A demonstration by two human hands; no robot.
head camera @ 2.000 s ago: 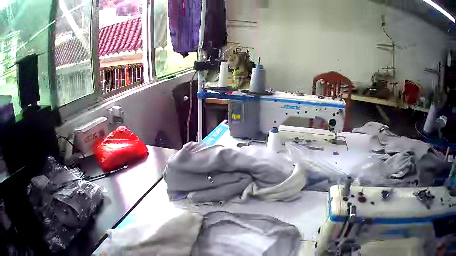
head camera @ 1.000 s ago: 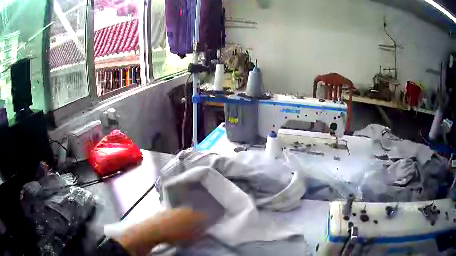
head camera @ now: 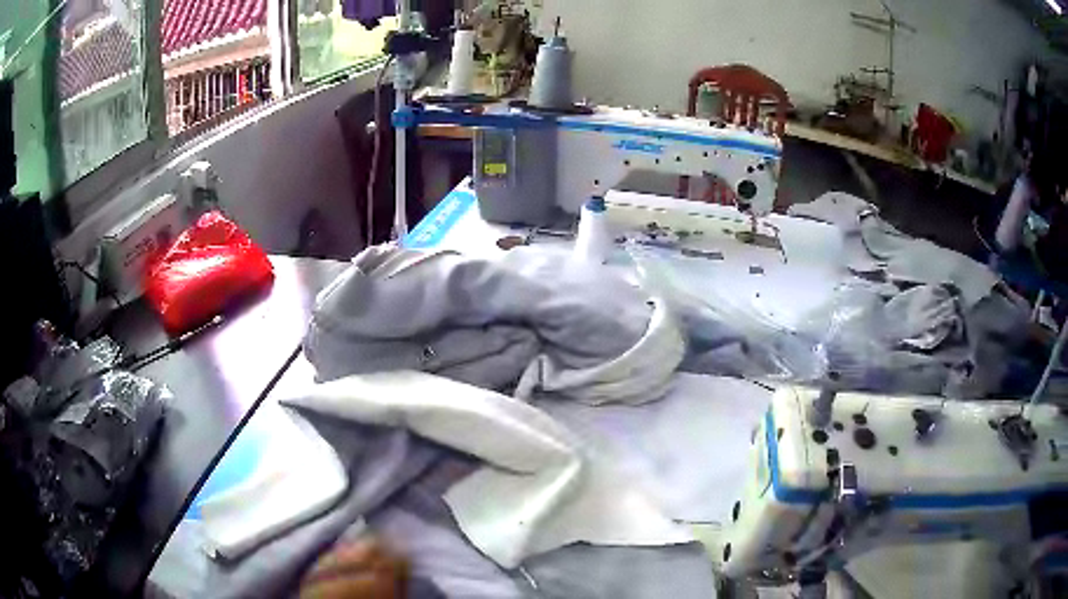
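A grey garment piece with off-white reverse (head camera: 515,468) lies folded over itself on the white table, left of the near sewing machine (head camera: 902,451). One hand of mine (head camera: 355,570) shows blurred at the bottom edge, over the grey cloth; it seems to be my left hand, and its fingers are too blurred to tell whether they grip the cloth. My right hand is not in view. The needle area of the near machine is cut off by the bottom edge.
A rumpled grey garment pile (head camera: 469,316) lies behind the piece. Beyond stand a white thread spool (head camera: 594,238) and a second machine (head camera: 644,152). Clear plastic (head camera: 750,316) and more grey cloth (head camera: 925,304) lie right. A red bag (head camera: 209,272) and plastic-wrapped bundle (head camera: 88,433) are left.
The view has tilted down and shifted right. The garment piece, lifted and moving a second ago, now lies folded with its off-white side showing. The hand has dropped to the bottom edge.
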